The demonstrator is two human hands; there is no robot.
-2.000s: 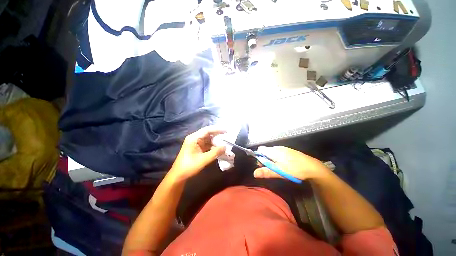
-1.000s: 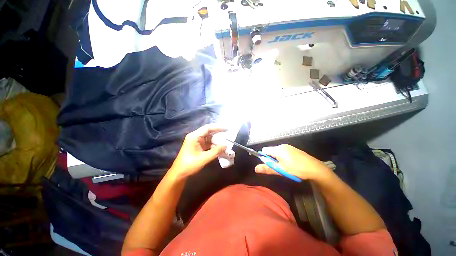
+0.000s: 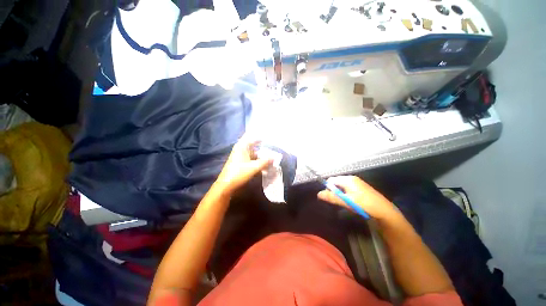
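My left hand [image 3: 242, 165] pinches a small garment piece [image 3: 274, 182], pale on its face with a dark navy edge at its right, which hangs below my fingertips at the table's front edge. My right hand [image 3: 359, 200] holds blue-handled scissors [image 3: 349, 200], their blades pointing up left toward the piece but apart from it. Lamp glare partly washes out the blade tips. The navy garment panel [image 3: 161, 143] lies left of the needle area, which is hidden in glare.
A white JACK sewing machine [image 3: 335, 64] stands behind, with brown squares [image 3: 367, 103] on it. A metal tool [image 3: 383, 127] lies on its bed. White-and-navy pieces [image 3: 140, 57] lie at back left. A yellow bag [image 3: 36, 173] is at far left.
My right hand and the scissors have moved right, away from the piece. My left hand has shifted slightly up, and more of the piece's pale face and navy edge shows.
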